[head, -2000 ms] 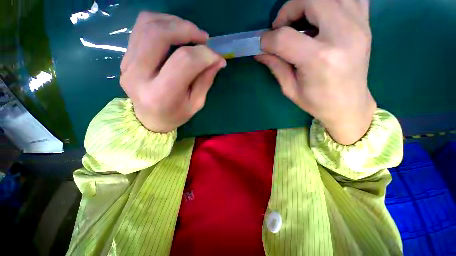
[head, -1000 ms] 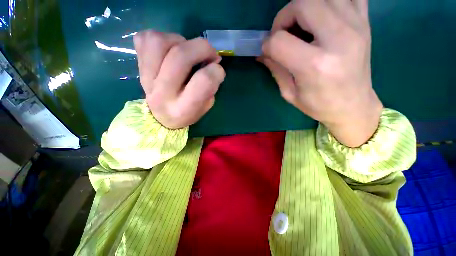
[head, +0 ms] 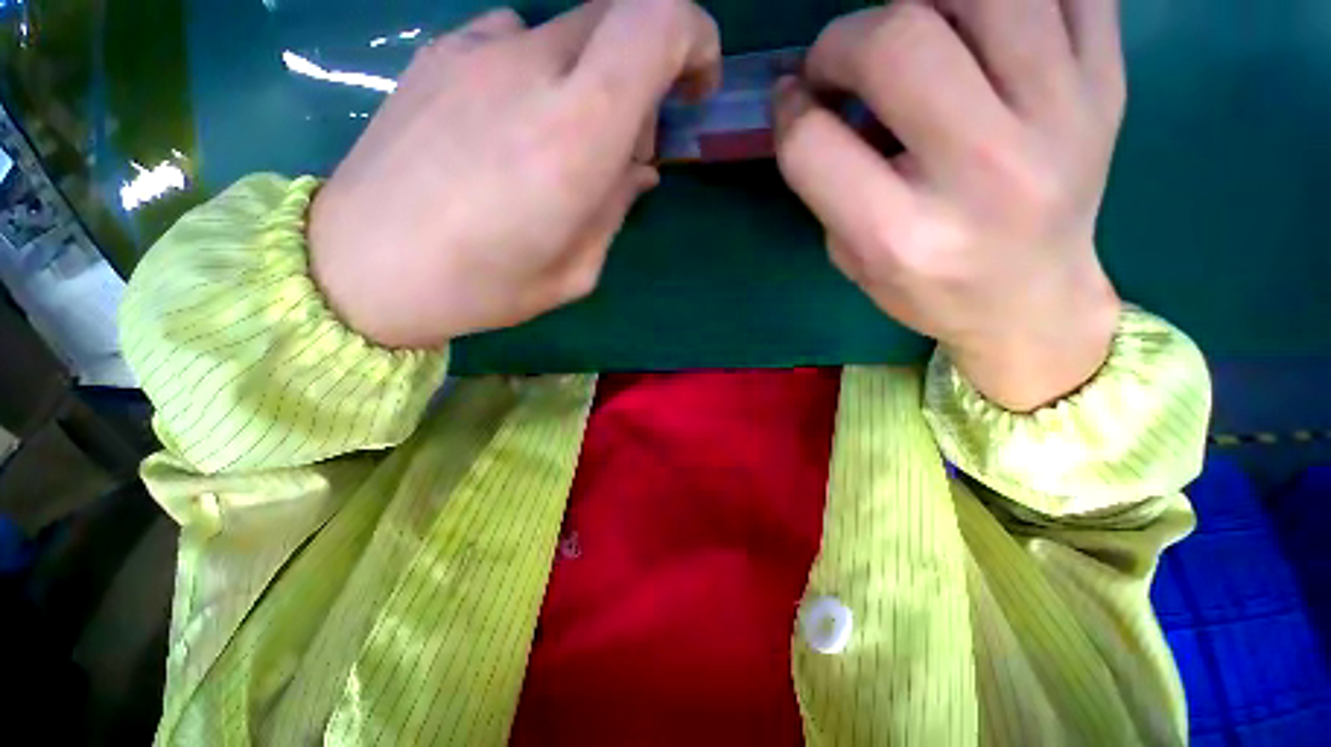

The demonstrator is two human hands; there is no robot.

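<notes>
A flat silver part [head: 734, 110] is held level between my two hands, above the green bench surface. Its middle shows, with a reddish tint along the lower edge; its ends are hidden by my fingers. My left hand [head: 504, 168] grips its left end, with the back of the hand turned up and over it. My right hand [head: 963, 168] pinches its right end between thumb and fingers. No yellow tape patch can be made out on the part now.
The green bench surface [head: 701, 277] lies under my hands. Glossy amber film strips [head: 146, 110] lie at the left with bright reflections. Printed paper [head: 73, 299] is at the far left edge. Blue material [head: 1241, 598] shows at the lower right, below the bench.
My left hand has turned over the part's left end and now hides the yellow patch seen before. My right hand still pinches the right end, with little movement.
</notes>
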